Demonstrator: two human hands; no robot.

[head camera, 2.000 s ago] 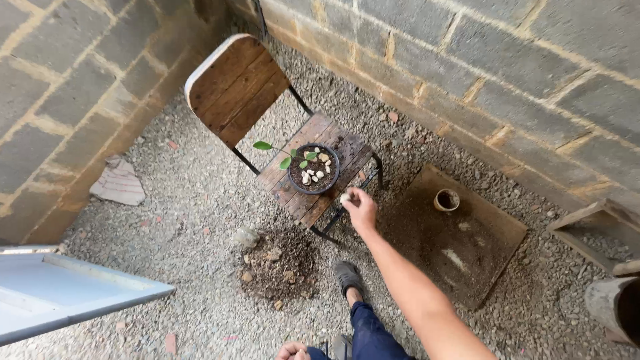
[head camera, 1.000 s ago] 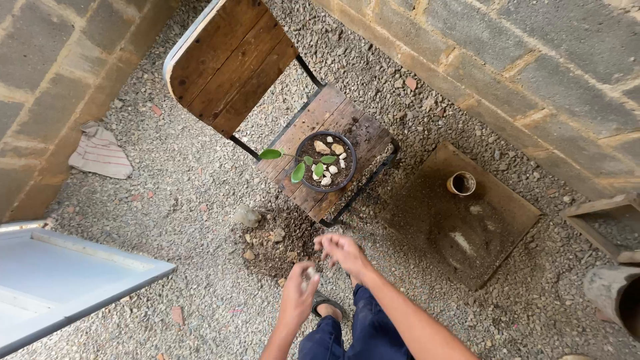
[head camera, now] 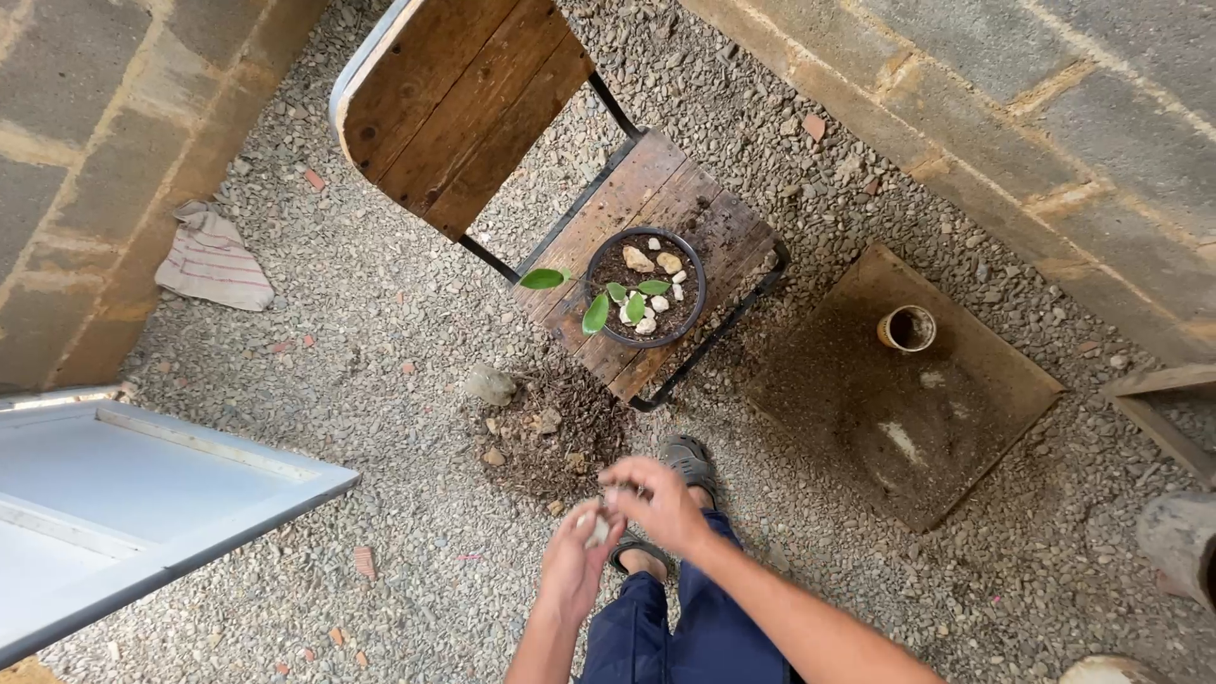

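My left hand (head camera: 576,556) is cupped around a pale stone (head camera: 597,530) near my knees. Just above it, blurred, my right hand (head camera: 655,499) has its fingers curled over the left palm; whether anything is between them is not visible. Beyond my hands, a round dark plant pot (head camera: 701,285) stands on the seat of a wooden chair (head camera: 627,218). It holds dark soil, a small plant with green leaves (head camera: 596,313), and several white and tan stones (head camera: 638,259) lying on the soil.
A heap of dark mulch with stones (head camera: 560,427) lies on gravel beside the chair. To the right, a soil-covered board (head camera: 855,408) bears a small cup (head camera: 891,330). A striped cloth (head camera: 214,261) lies by the left block wall. A white panel (head camera: 171,503) juts in at lower left.
My right hand has moved from the chair's edge beside the pot to my left hand. My left hand, low at the frame's edge before, has come up into view. The view has moved closer to the chair.
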